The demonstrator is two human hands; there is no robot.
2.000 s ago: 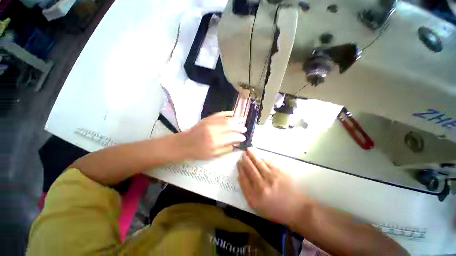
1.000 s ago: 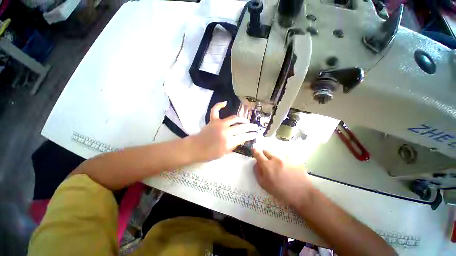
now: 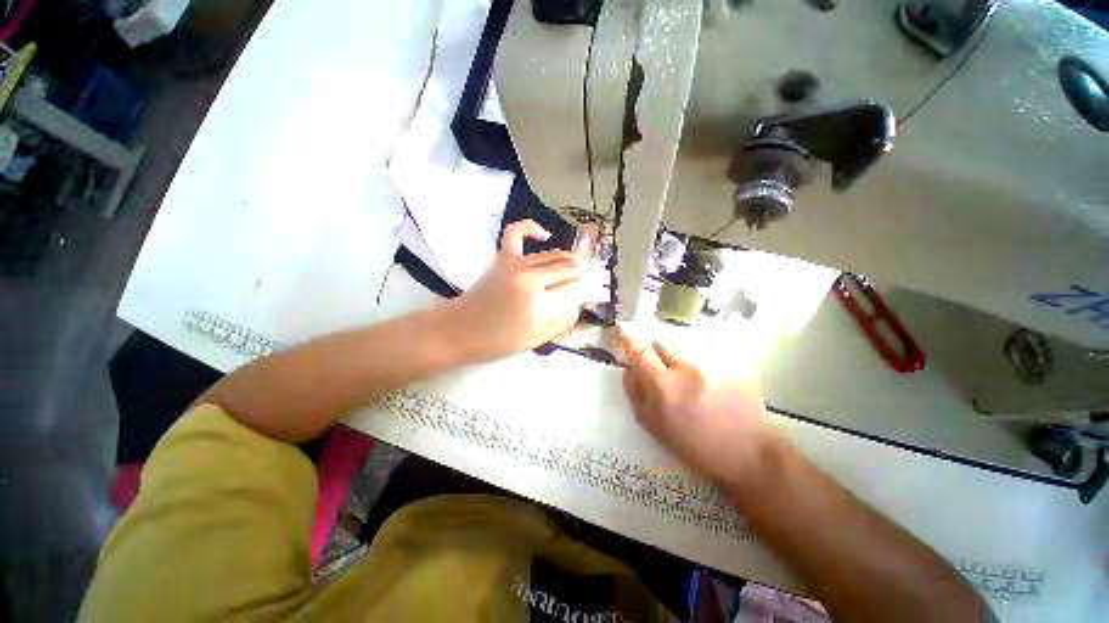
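Observation:
The black bag panel (image 3: 532, 209) lies under the cream sewing machine head (image 3: 730, 97), partly hidden by it. A pale backing panel (image 3: 456, 195) shows to its left, with a black strip (image 3: 426, 270) at its lower corner. My left hand (image 3: 529, 298) rests flat on the work just left of the needle area, fingers spread. My right hand (image 3: 681, 396) touches the near end of the work with its fingertips, beside a small dark edge (image 3: 590, 353). The needle is hidden by the machine's guard and glare. Whether either hand grips the cloth is hard to see.
Red-handled thread snips (image 3: 878, 324) lie on the machine bed at the right. A printed ruler (image 3: 572, 460) runs along the table's (image 3: 255, 219) front edge. A bright light shines beside the needle area. Dark cloth hangs below the table's left end.
Since two seconds ago, the work has shifted under the machine, and less of its near end shows. My left thumb has lifted outward. My right hand has moved slightly right. The view has also shifted.

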